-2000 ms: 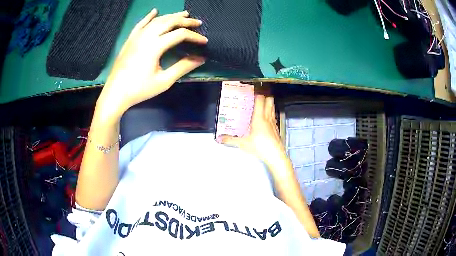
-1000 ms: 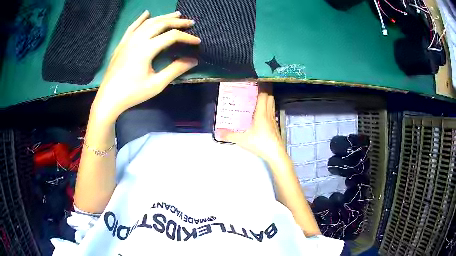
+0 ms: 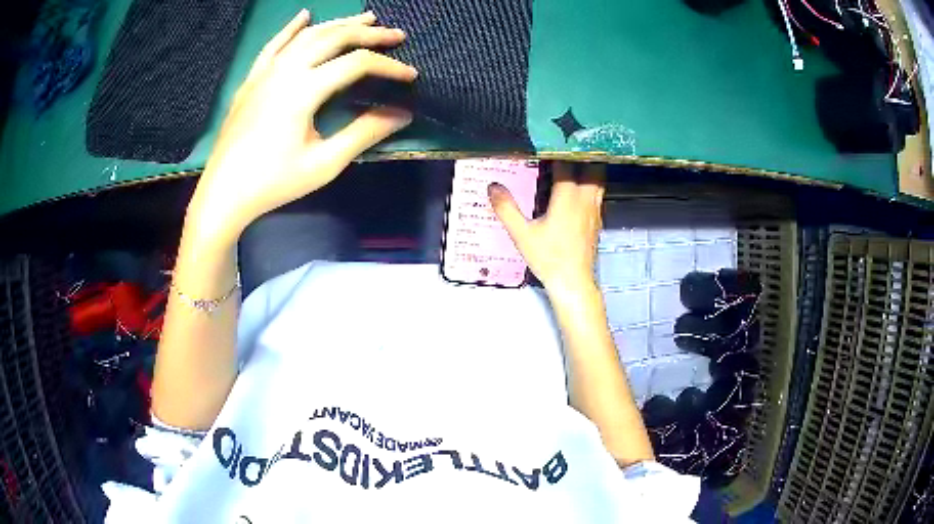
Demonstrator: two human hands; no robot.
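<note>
My right hand holds a smartphone with a lit pink-white screen just below the table edge, its thumb over the screen. The phone's top end meets the table edge and my other fingers are mostly hidden behind it. My left hand rests on the green table top, fingers apart and curved, its fingertips at the left side of a black mesh cover. I cannot see it gripping the mesh. Another black mesh cover lies flat to the left of my left hand.
Black housings with thin red and white wires lie at the table's right. A crumpled blue cloth is at far left. Below the edge, a right crate holds black housings and a white gridded liner; red pieces lie at lower left.
My right thumb has moved from the phone's lower edge up onto the middle of the screen, and my right hand has shifted up and right. My left hand has barely moved.
</note>
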